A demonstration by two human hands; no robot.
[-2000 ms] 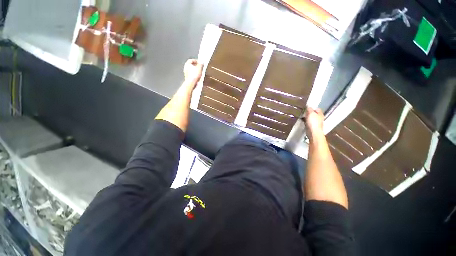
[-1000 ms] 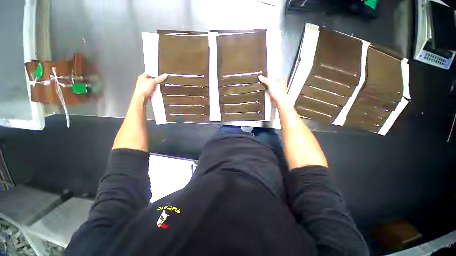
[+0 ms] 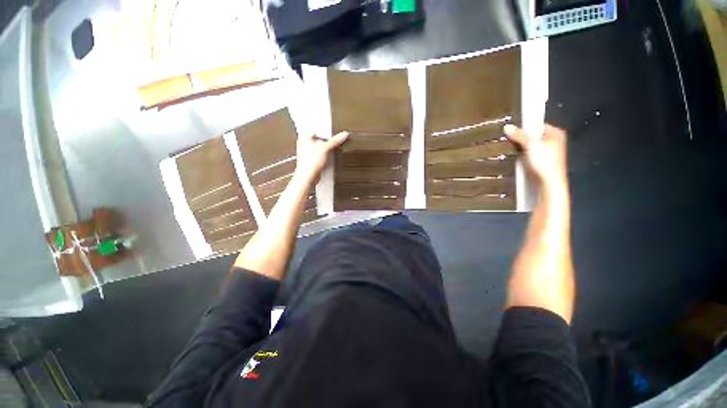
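A white backing sheet [image 3: 415, 135] with two dark brown card pocket panels [image 3: 473, 127] is spread flat between my hands, slot lines in the half nearer me. My left hand [image 3: 317, 151] grips its left border, thumb on top. My right hand [image 3: 542, 151] grips its right border, thumb on top. Another two-panel sheet [image 3: 211, 183] lies at the left of the table, tilted and partly covered by my left forearm. Whether more sheets lie under the held one cannot be told.
A black bundle [image 3: 319, 36] with a green label is at the back. A device with a keypad [image 3: 574, 17] is at the back right. Orange leather pieces [image 3: 211, 80] lie back left. A tied reddish-brown bundle [image 3: 89, 239] lies far left beside a grey-white bin [image 3: 56, 199].
The view has swung right. Both hands now hold a two-panel sheet where the right-hand sheet lay. A two-panel sheet lies at left, out of the hands.
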